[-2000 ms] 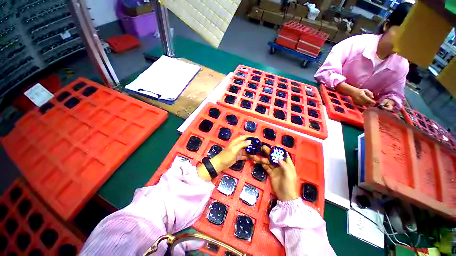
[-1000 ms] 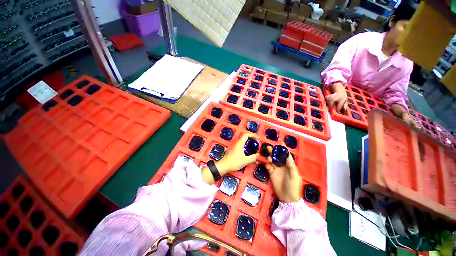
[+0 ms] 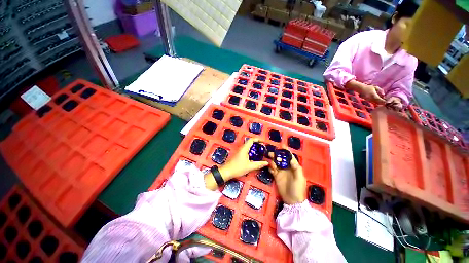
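Note:
My left hand (image 3: 240, 163), with a black wristband, holds a dark watch-like unit (image 3: 256, 151) with a blue-violet shine. My right hand (image 3: 289, 181) holds a second dark unit (image 3: 282, 158), its face showing pale spots. The two units are side by side above the red-orange working tray (image 3: 321, 167). Dark units sit in many of the tray's pockets; some near my forearms look shiny and pale. My hands and sleeves hide several pockets.
A second filled tray (image 3: 329, 132) lies beyond. A mostly empty tray (image 3: 118, 131) is at left, a filled tray (image 3: 38, 208) below it. A tilted tray (image 3: 411, 154) and cables (image 3: 406, 231) are at right. A clipboard (image 3: 164, 79) lies at back left. A person in pink (image 3: 378, 61) handles something at right.
Both hands keep their units; the unit faces have tilted and their reflections changed. The other person's hands have come together again. The whole view has shifted slightly.

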